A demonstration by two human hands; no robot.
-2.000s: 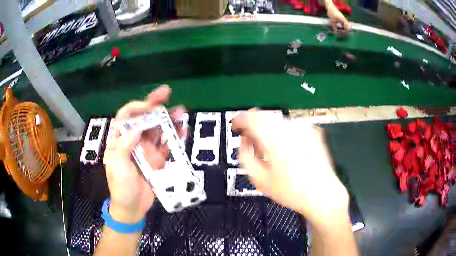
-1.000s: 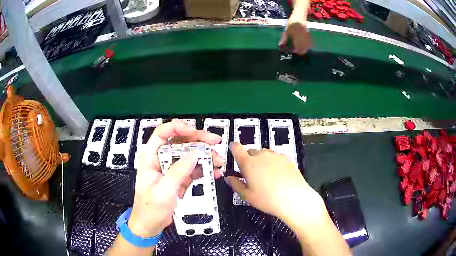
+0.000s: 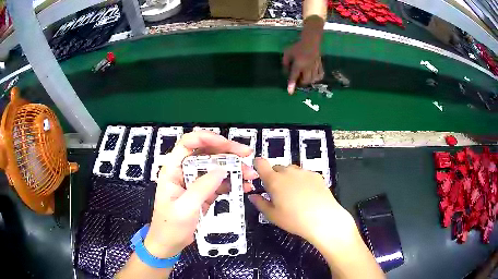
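A white phone housing (image 3: 223, 231) is held upright over the black parts tray (image 3: 112, 204). My left hand (image 3: 191, 190) grips it, thumb across its upper part and fingers behind. My right hand (image 3: 297, 199) is at the housing's upper right edge, thumb and forefinger close together; whether a small part is between them cannot be told. A row of white housings (image 3: 136, 152) lies in the tray's back pockets, some partly hidden by my hands. Another white piece shows partly under my right hand.
An orange fan (image 3: 35, 155) stands left by a grey post. A black glossy phone (image 3: 380, 231) and heaped red parts (image 3: 467, 190) lie right. Beyond is the green conveyor belt (image 3: 218, 103) with small silver-white parts. Another person's hand (image 3: 304, 62) reaches onto it. A cardboard box (image 3: 237, 8) stands behind.
The housing has turned from slanted to nearly upright in my left hand. My right hand has come to its upper edge. The other person's hand has moved left and nearer over the belt.
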